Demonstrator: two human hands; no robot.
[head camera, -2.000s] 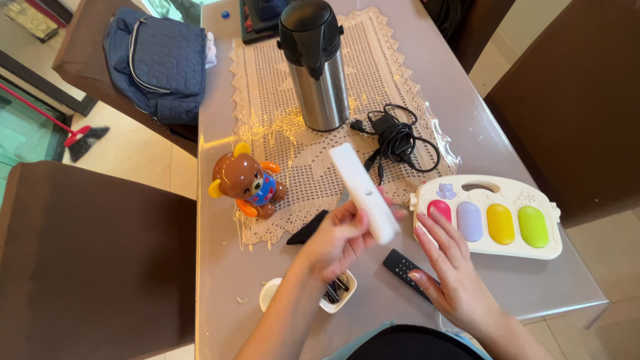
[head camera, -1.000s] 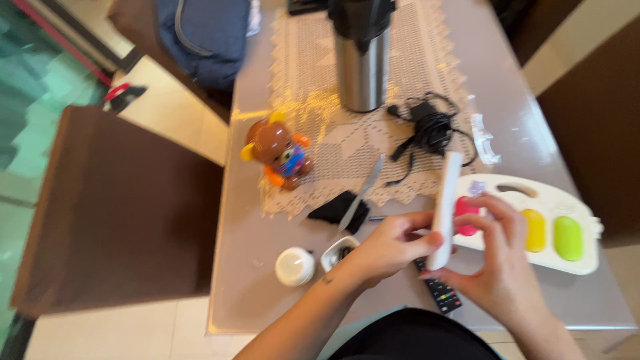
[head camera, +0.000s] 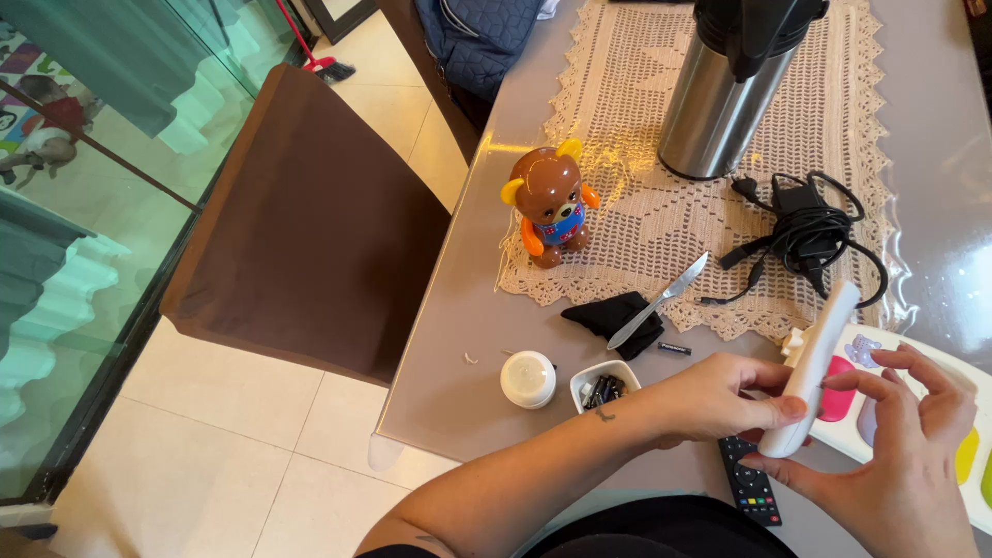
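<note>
A slim white plastic device is seen nearly edge-on, held up over the table. My left hand pinches its lower half between thumb and fingers. My right hand is at its right side, fingers spread, with the thumb and a fingertip at or very near the device; contact is unclear. Below lies a black remote control, partly covered. To the left are a white bowl of batteries, a single AAA-looking battery, a table knife resting across a black cloth, and a round white container.
Beyond stand a brown toy bear and a steel thermos on a crocheted runner. A coiled black power adapter lies near my hands. A toy panel with colored pads is at right, a brown chair at left.
My right hand has come over to the white device, which my left hand still holds. The device has been turned edge-on. The view has shifted left.
</note>
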